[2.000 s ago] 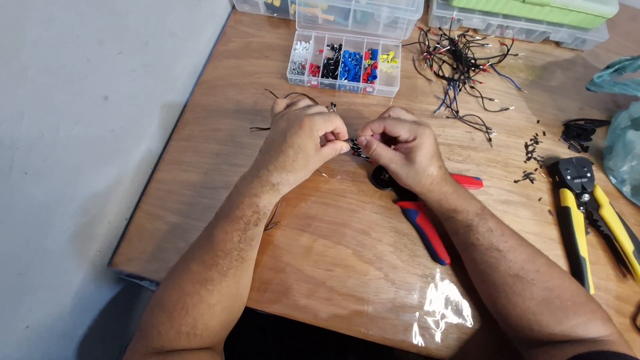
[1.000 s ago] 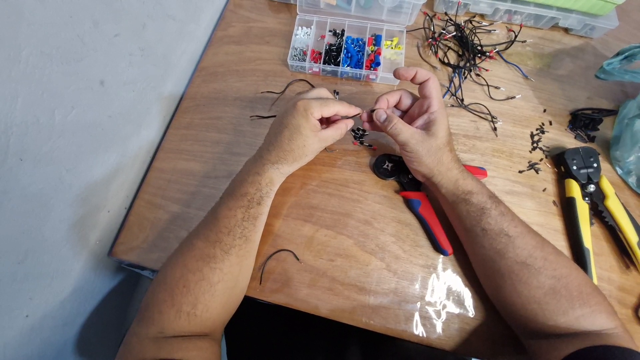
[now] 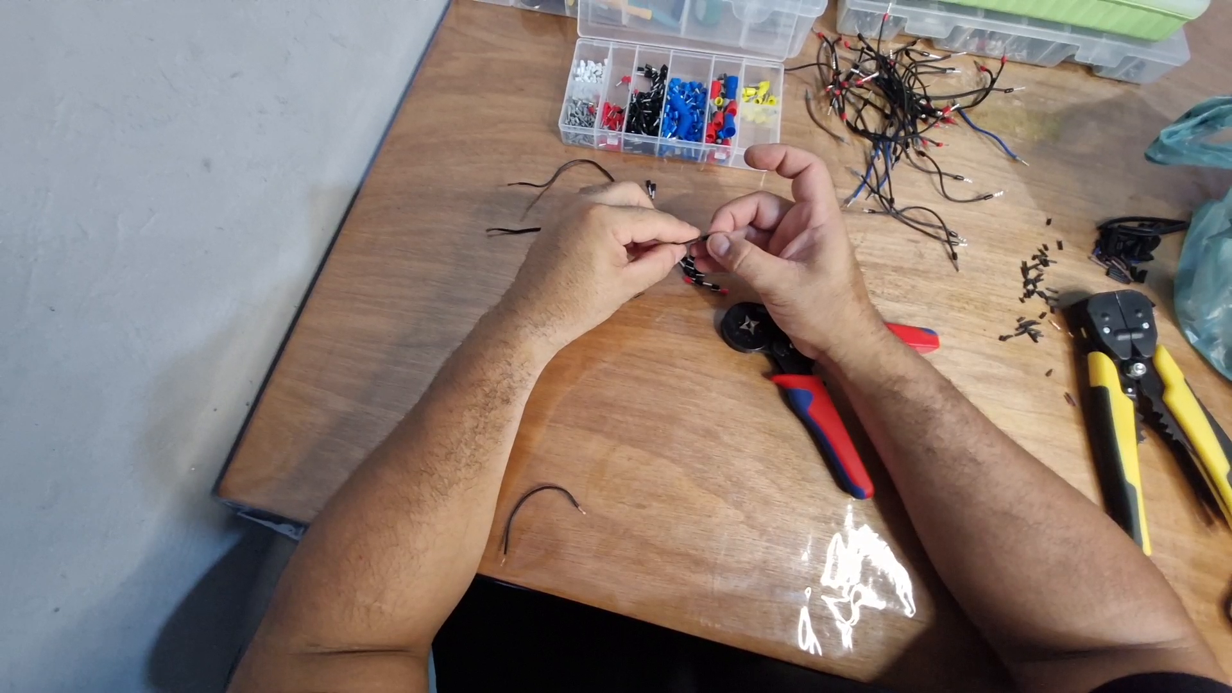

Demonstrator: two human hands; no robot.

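Between finger and thumb, my left hand pinches a thin black wire. The wire's other end meets the fingertips of my right hand, whose thumb and index finger are closed on it; whether a ferrule is there cannot be told. Several black and red ferrules lie on the table just below the fingertips. A crimping tool with red and blue handles lies partly under my right wrist. One short black wire rests near the front edge, and others lie beyond my left hand.
An open compartment box of ferrules stands at the back. Right of it lies a heap of black wires. A yellow and black wire stripper, insulation scraps and a plastic bag are at the right. A wall borders the table's left side.
Two seconds ago both hands were close together over the ferrules; since then my right hand has turned and its outer fingers have lifted. The crimping tool's head and the front wire now show more fully.
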